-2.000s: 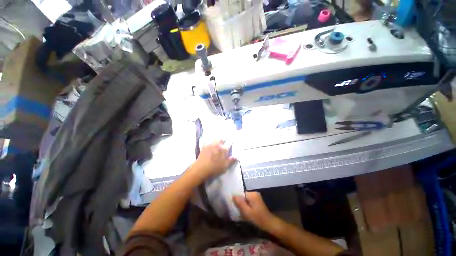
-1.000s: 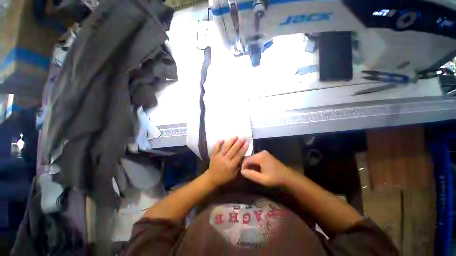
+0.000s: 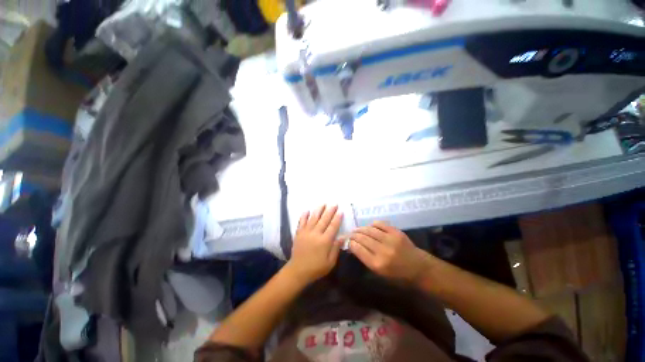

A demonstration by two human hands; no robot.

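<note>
A pale fabric piece [image 3: 318, 187], washed out by the lamp, lies on the bed in front of the needle, with a dark strip [image 3: 283, 180] along its left side. My left hand [image 3: 317, 240] lies flat on its near end at the table edge, fingers pointing forward. My right hand [image 3: 382, 249] is beside it, fingertips pinching the near right corner of the piece. The white sewing machine [image 3: 396, 63] with blue stripe stands beyond. The presser foot area [image 3: 345, 124] is in glare, so its contact with the fabric cannot be told.
Dark grey-brown fabric panels [image 3: 141, 155] are heaped at left. A black flat pad [image 3: 462, 119] lies under the machine arm, with thread snips [image 3: 537, 136] and a thin metal tool [image 3: 522, 155] to its right. The ruler-marked table edge [image 3: 452, 205] runs across. Cardboard [image 3: 571, 254] is at lower right.
Against two seconds ago, both hands are nearer my body and the piece lies flat. Since one second ago, the right fingers have come onto the corner; the camera view has tilted up slightly.
</note>
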